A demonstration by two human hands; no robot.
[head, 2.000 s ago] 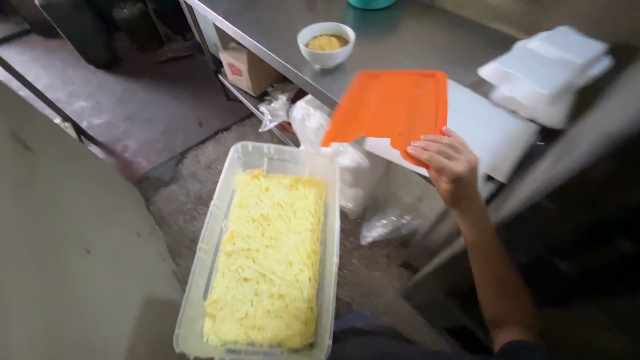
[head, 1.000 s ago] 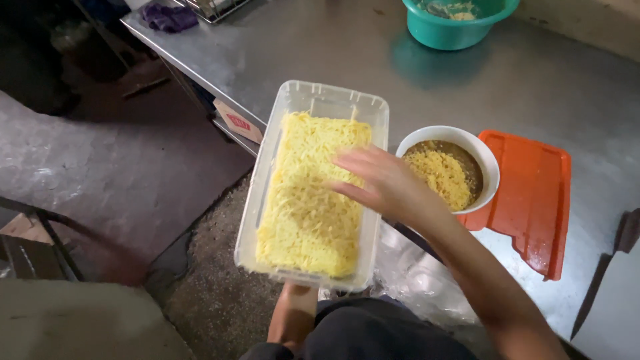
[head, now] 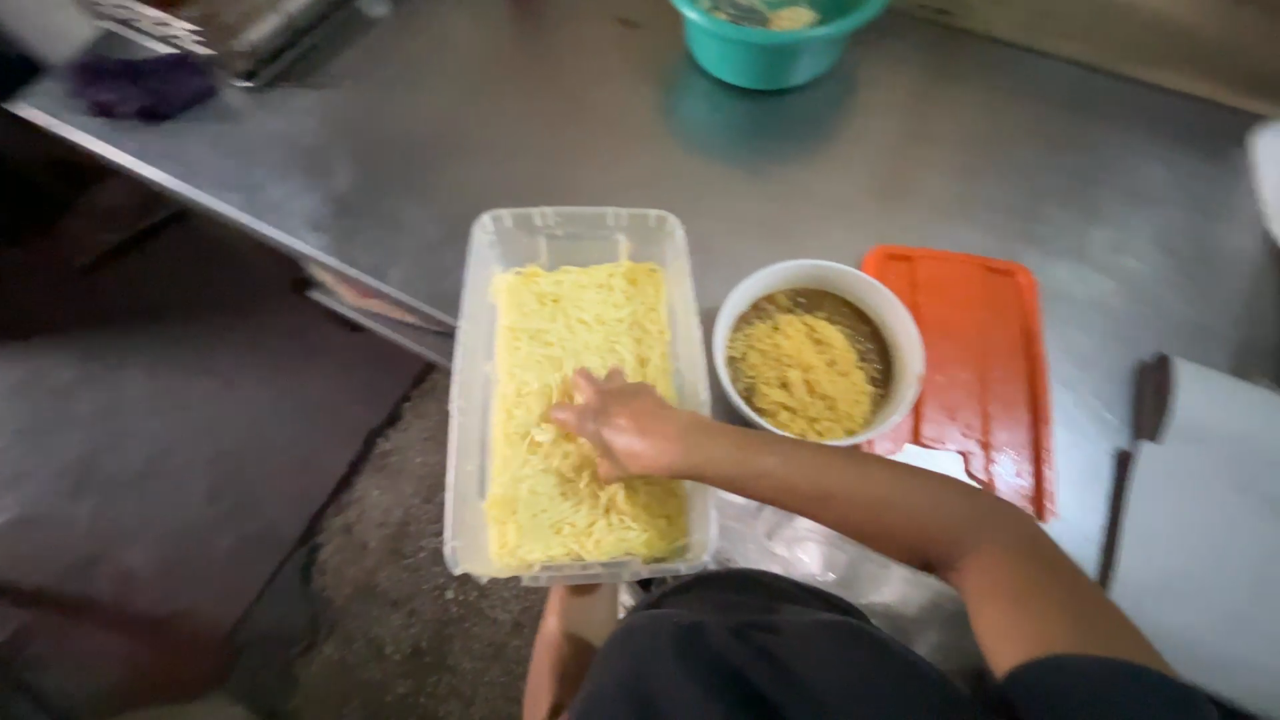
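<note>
A clear plastic container (head: 463, 400) holds a thick layer of pale yellow shreds (head: 580, 320), perhaps grated cheese. My right hand (head: 625, 425) reaches into it from the right, its fingers at the surface of the shreds; whether they grip any cannot be told. A forearm (head: 578, 630) runs up under the container's near end, and my left hand is hidden beneath it. Just right of the container stands a white bowl (head: 905, 360) with brown contents and a heap of yellow shreds (head: 805, 375). Partly behind the bowl, an orange plastic lid (head: 975, 350) lies on the metal table.
A green plastic basin (head: 770, 55) stands farther back on the metal table (head: 560, 130). A dark purple cloth (head: 145, 85) lies near the left edge. At the right are a knife-like tool with a dark handle (head: 1152, 398) and a whitish board or sheet (head: 1210, 520).
The orange lid, in my right hand two seconds ago, now lies on the table. My right hand has moved to the shreds in the container. The view has shifted greatly.
</note>
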